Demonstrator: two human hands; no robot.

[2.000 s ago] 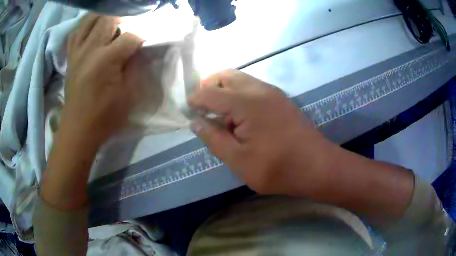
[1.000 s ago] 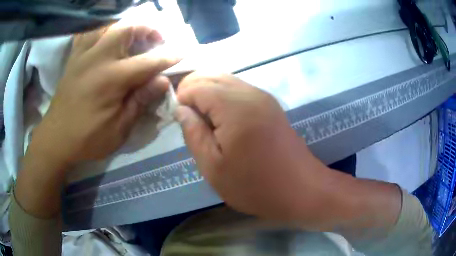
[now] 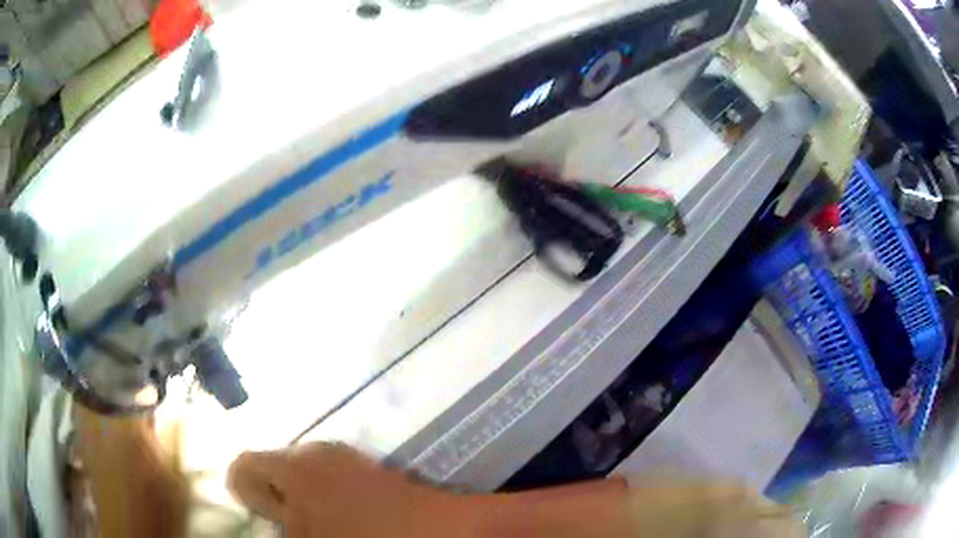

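My left hand (image 3: 131,462) is blurred at the lower left under the sewing head, cut off by the bottom edge; its fingertips cannot be made out. My right hand (image 3: 326,485) is at the bottom, fingers bent and pointing left at a small bunch of pale cloth (image 3: 210,489) between the hands. The cloth meets its fingertips; the grip is blurred. More pale cloth (image 3: 44,462) hangs at the far left. The white sewing machine head (image 3: 294,147) with a blue stripe stands above the hands. A dark blunt attachment (image 3: 218,373) hangs near the needle area.
Black-handled snips (image 3: 563,226) lie on the machine bed beside a green piece (image 3: 631,203). The grey front edge with ruler scale (image 3: 526,405) runs diagonally. Blue baskets (image 3: 836,342) stand at right. A red object (image 3: 177,23) is at upper left.
The view has swung right and taken in more of the machine head, the snips and the baskets. Both hands now sit lower and further left in the picture, partly cut off.
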